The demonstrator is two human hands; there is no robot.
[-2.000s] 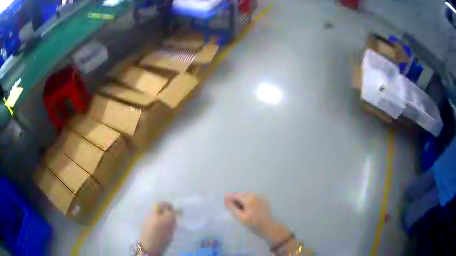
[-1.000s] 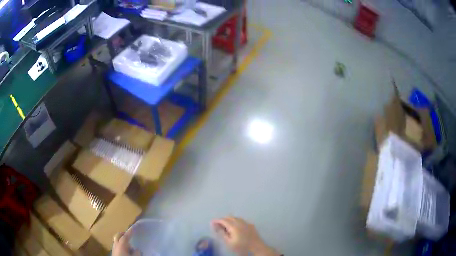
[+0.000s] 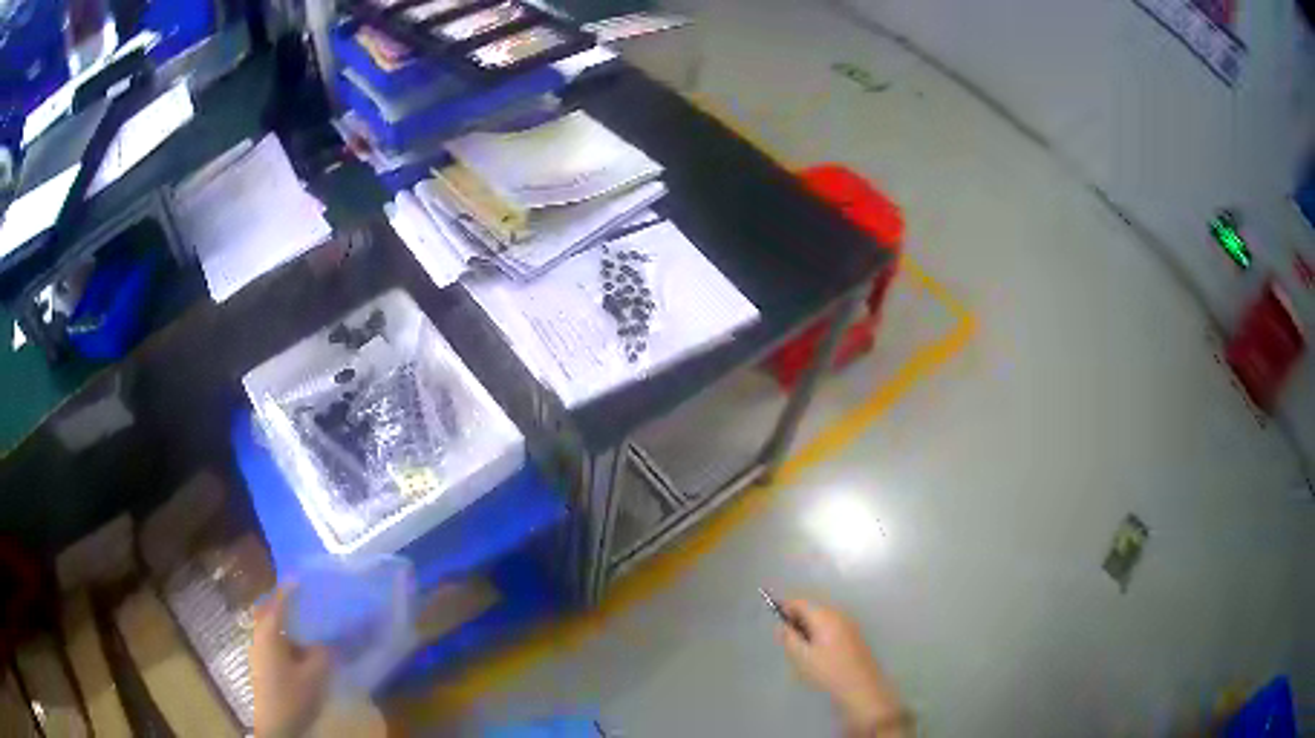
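My left hand (image 3: 289, 666) is at the lower left, closed on the edge of a clear plastic bag (image 3: 353, 613), which looks bluish against the blue stand. My right hand (image 3: 834, 652) is at the lower centre right, over the floor, closed on a thin dark pen-like stick (image 3: 779, 608). A white tray (image 3: 512, 444) in front of my left hand holds clear bags of dark parts. Small round black parts (image 3: 629, 300) lie loose on a printed sheet (image 3: 707, 306) on the dark table. What the bag in my hand holds is unclear.
The dark table (image 3: 750, 180) carries piled papers (image 3: 577, 166) and blue folders. The tray sits on a blue stand (image 3: 505, 526). A red stool (image 3: 858, 216) is behind the table. Cardboard cartons (image 3: 137, 649) stand at lower left. A yellow line (image 3: 851, 404) crosses the grey floor.
The view has moved closer to the tray and dark table, and the loose black parts now show. My left hand still holds the bag. The pen-like stick now shows clearly in my right hand.
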